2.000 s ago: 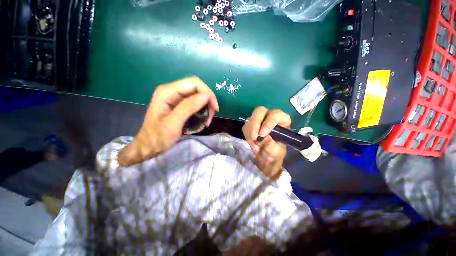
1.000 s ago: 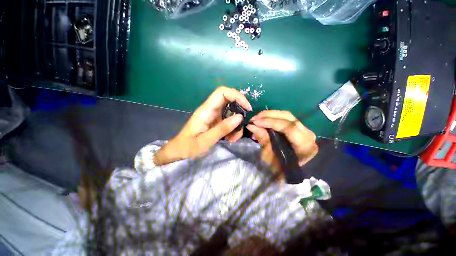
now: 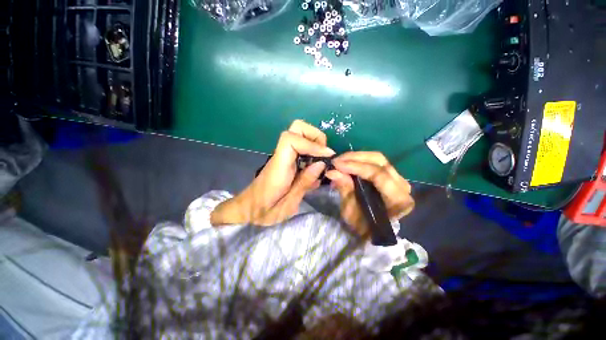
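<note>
My left hand (image 3: 276, 179) holds a small black housing (image 3: 307, 161) between thumb and fingers, just off the front edge of the green mat. Fingers cover most of the housing. My right hand (image 3: 377, 182) holds a dark glossy dispensing syringe (image 3: 374, 212), its rear end towards my wrist. A white and green cap (image 3: 404, 257) shows at the rear of the syringe. The right fingertips meet the housing beside the left thumb. The needle and anything tiny between the fingertips cannot be made out.
Tiny white specks (image 3: 341, 127) lie on the green mat (image 3: 246, 106) beyond my hands, with ring parts (image 3: 325, 33) and clear bags (image 3: 452, 14) farther back. A black tray (image 3: 156, 73) is at left. At right are a whitish packet (image 3: 454, 137), black dispenser controller (image 3: 573, 73) and red tray (image 3: 590, 202).
My hands have come together, the right fingertips now at the housing. Since a second ago the housing has tilted and shows less of its face. The view has shifted left since two seconds ago.
</note>
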